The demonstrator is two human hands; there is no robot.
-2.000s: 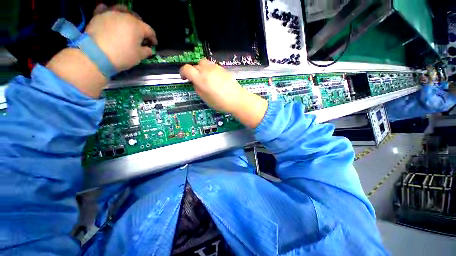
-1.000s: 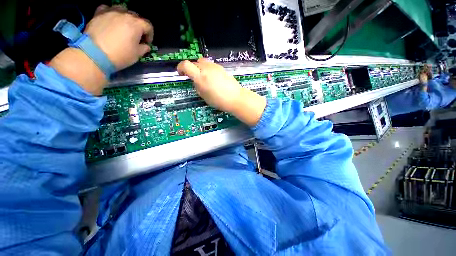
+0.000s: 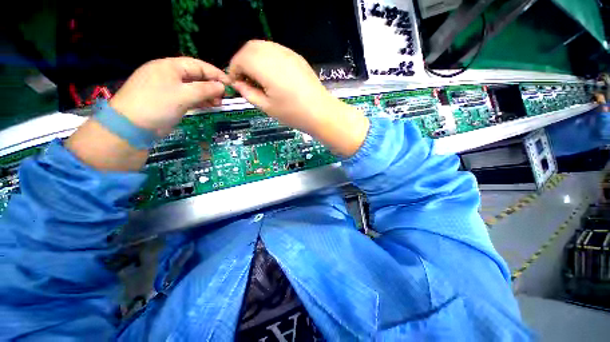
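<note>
My left hand (image 3: 170,93), with a light blue wrist strap (image 3: 124,125), and my right hand (image 3: 281,83) meet fingertip to fingertip above the far rail. A tiny greenish piece (image 3: 231,89) shows between the fingertips, partly hidden; which hand grips it is hard to tell. A green circuit board (image 3: 234,157) lies below the hands between pale rails (image 3: 267,189). The hands and wrists cover part of its far edge. Bright green pieces (image 3: 185,27) lie in the dark bin behind the hands.
Red pieces (image 3: 83,95) lie in the left bin, whitish pin parts (image 3: 336,73) in another. A white tray (image 3: 394,47) holds black parts. More boards (image 3: 471,107) run right along the rails. Another person's hand (image 3: 600,99) shows at the far right. A black cable (image 3: 468,67) loops beside the tray.
My left hand has come out of the green-piece bin and moved right and down to meet my right hand. My right hand has risen slightly. The view has shifted a little.
</note>
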